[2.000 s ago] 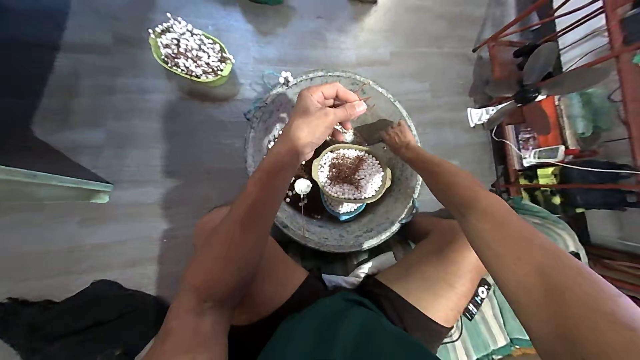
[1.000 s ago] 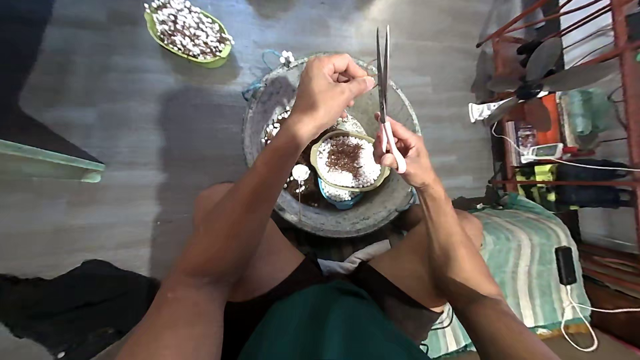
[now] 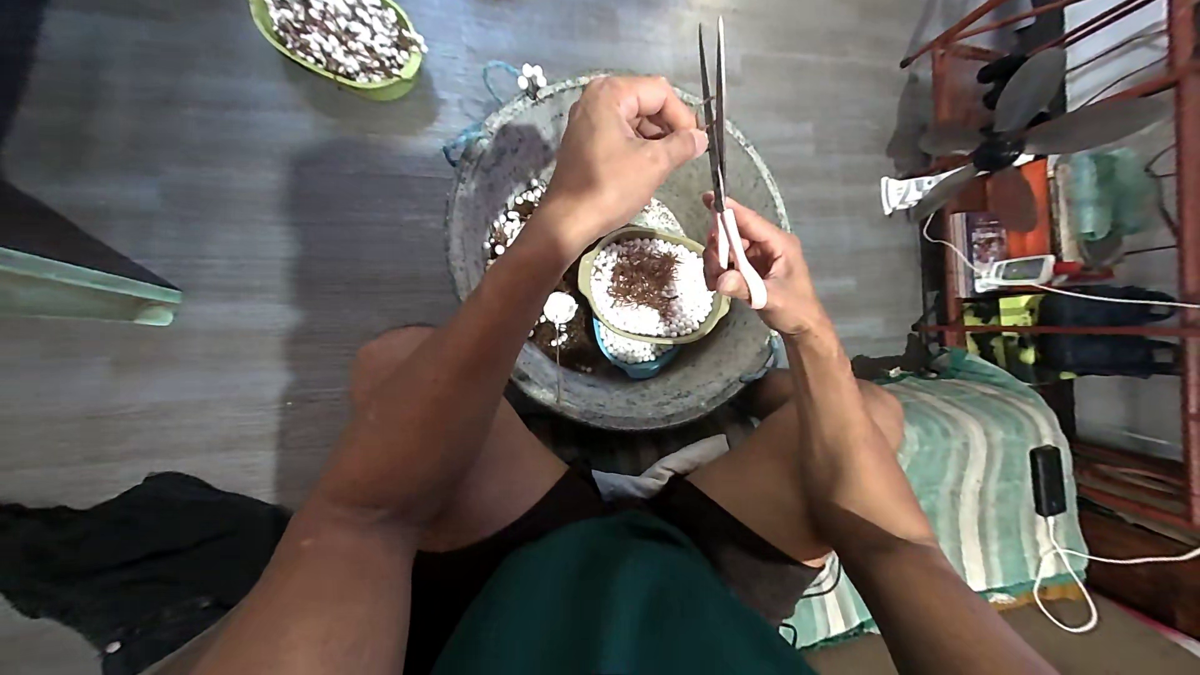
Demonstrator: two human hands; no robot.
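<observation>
My right hand holds a pair of scissors with pale handles, blades pointing away and slightly apart. Beside the blades, my left hand pinches something thin, too small to name. Below both hands stands a large round grey basin. In it, a yellow-green bowl holds small white beads with thin brown pieces on top. This bowl sits over a blue container of white beads. A white ball on a thin stick lies left of the bowls, among dark brown bits and more white pieces.
A green basin of white and brown pieces sits on the floor at upper left. Black cloth lies at lower left. At right are a fan, a red metal rack, a striped cloth and a black device with a white cable.
My right hand, earlier at the basin's right side, has come up with the scissors. My left hand stays raised with its fingertips pinched, now beside the blades.
</observation>
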